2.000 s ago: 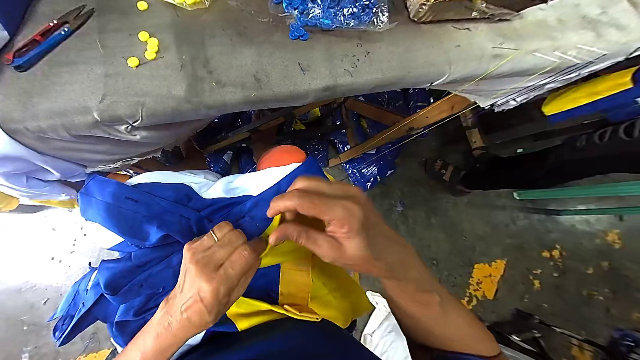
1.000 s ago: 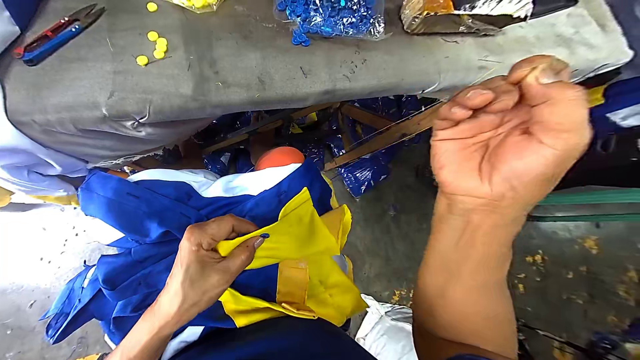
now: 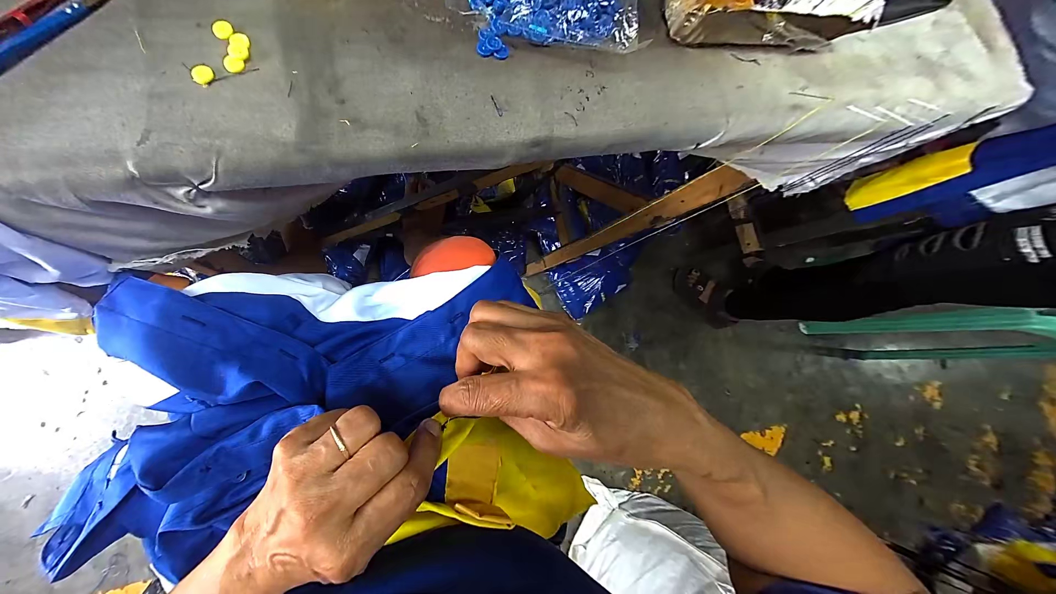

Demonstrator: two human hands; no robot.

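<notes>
A blue, yellow and white garment (image 3: 223, 355) lies bunched across my lap. My left hand (image 3: 346, 487), with a ring on one finger, pinches its yellow cloth (image 3: 536, 470) between thumb and fingers. Close beside it, my right hand (image 3: 536, 379) has its thumb and fingertips drawn together at the same edge of the cloth. Whatever sits between the right fingertips is too small or hidden to tell. Several buttonholes run along the blue fabric.
On the grey cloth-covered table (image 3: 330, 99) are yellow buttons (image 3: 235, 51), a clear bag of blue buttons (image 3: 569, 21) and an opened package (image 3: 767, 25). Wooden braces (image 3: 652, 216) and blue plastic-wrapped bundles stand below. At right are a person's leg (image 3: 841, 285) and green plastic furniture (image 3: 932, 323).
My right hand was raised at the right a second ago, away from the garment, and has come back down to the yellow cloth beside my left hand.
</notes>
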